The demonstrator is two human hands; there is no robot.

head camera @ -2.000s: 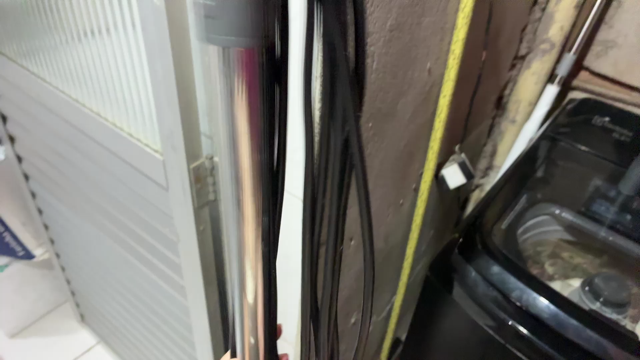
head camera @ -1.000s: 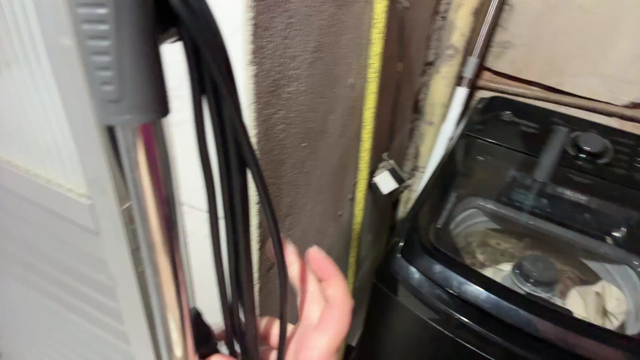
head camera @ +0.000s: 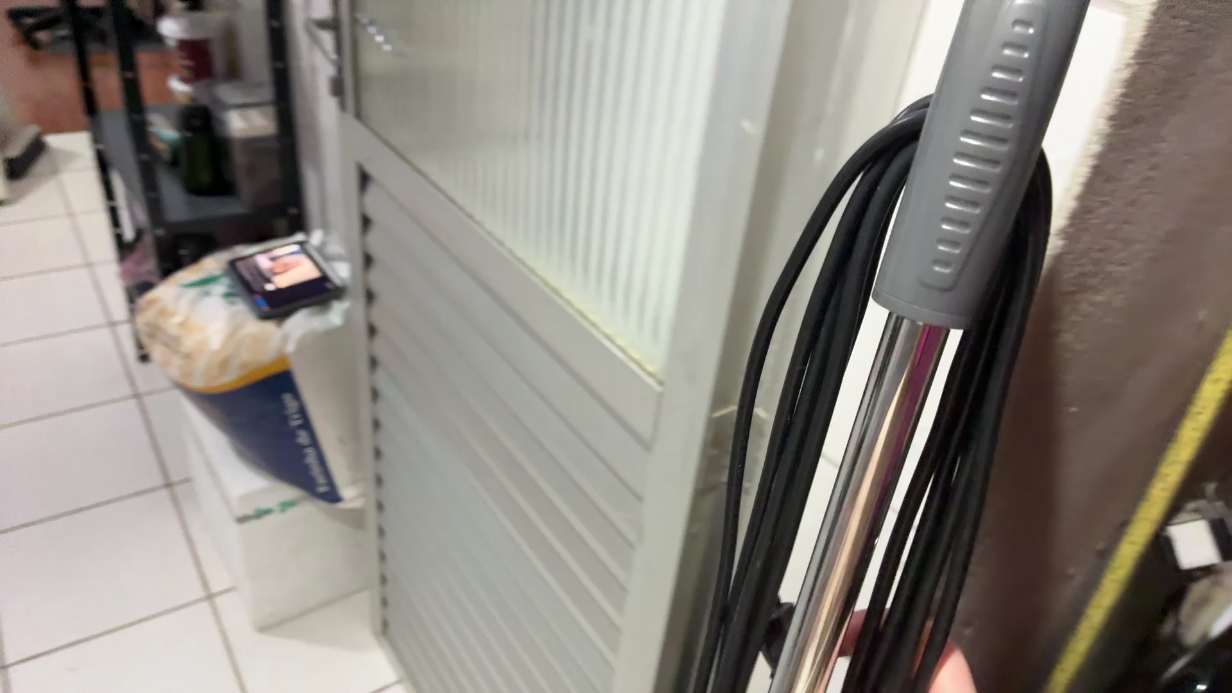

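Note:
A chrome metal pole (head camera: 866, 500) with a ribbed grey plastic handle (head camera: 982, 173) leans through the right half of the view. Looped black cable (head camera: 818, 385) hangs on both sides of the pole from behind the handle. At the bottom edge, part of a hand (head camera: 948, 664) shows behind the pole and the cable; most of it is hidden, and whether it is my left or right hand cannot be told. Its grip is also hidden. No other hand shows.
A light grey metal door (head camera: 510, 385) with ribbed glass stands left of the pole. Beyond it, a flour sack (head camera: 260, 414) bearing a phone (head camera: 284, 277) rests on a white box (head camera: 298, 568) beside a black shelf (head camera: 183, 207). A yellow strip (head camera: 1145, 520) runs along the brown wall.
The view has swung left, bringing in the sack and shelf and losing most of the black washing machine. The hand, seen beside the cable one second ago, is now mostly hidden low behind it.

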